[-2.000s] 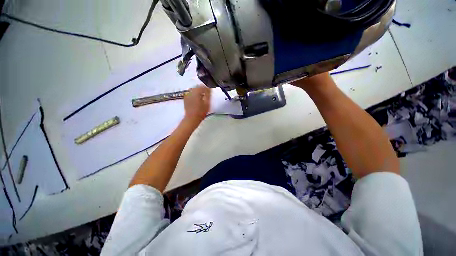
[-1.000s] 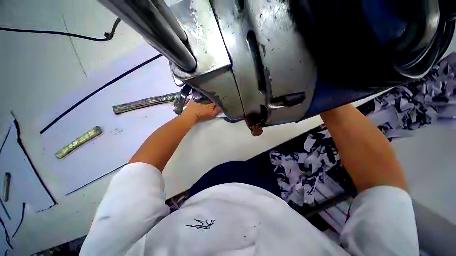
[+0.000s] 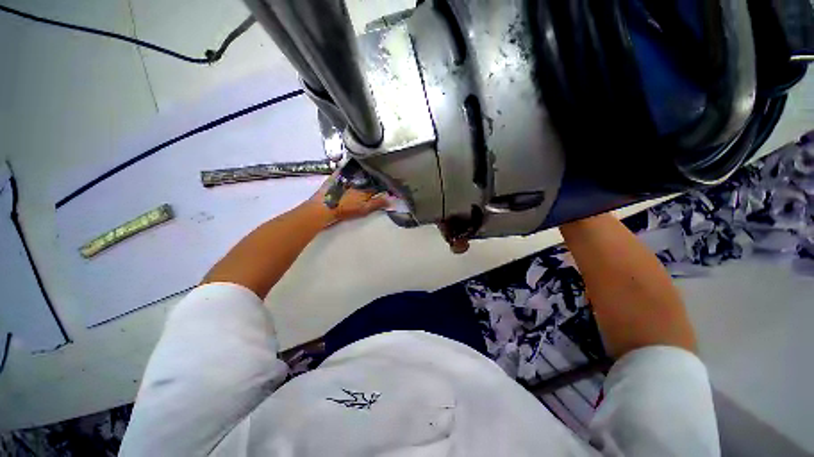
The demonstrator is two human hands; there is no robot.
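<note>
The straight knife cutting machine (image 3: 500,116), silver and blue with coiled black cable, fills the upper right of the view. Its blade and base plate are hidden under the motor body. The white-topped fabric lay (image 3: 259,210) with dark cut edges lies left of it. My left hand (image 3: 355,202) rests flat on the lay's edge beside the machine's lower front, fingers partly hidden by metal parts; nothing shows held in it. My right forearm reaches under the motor body, and that hand is hidden.
A silver-grey pattern weight (image 3: 263,173) and a gold one (image 3: 127,230) lie on the lay. A separate cut piece (image 3: 27,286) lies at the far left. A black power cable (image 3: 134,40) crosses the table at upper left. Fabric scraps (image 3: 527,312) are heaped below the table's near edge.
The machine has come nearer the camera and fills more of the view, now hiding its base plate. The lay and weights appear shifted left. My left hand stays close beside the machine.
</note>
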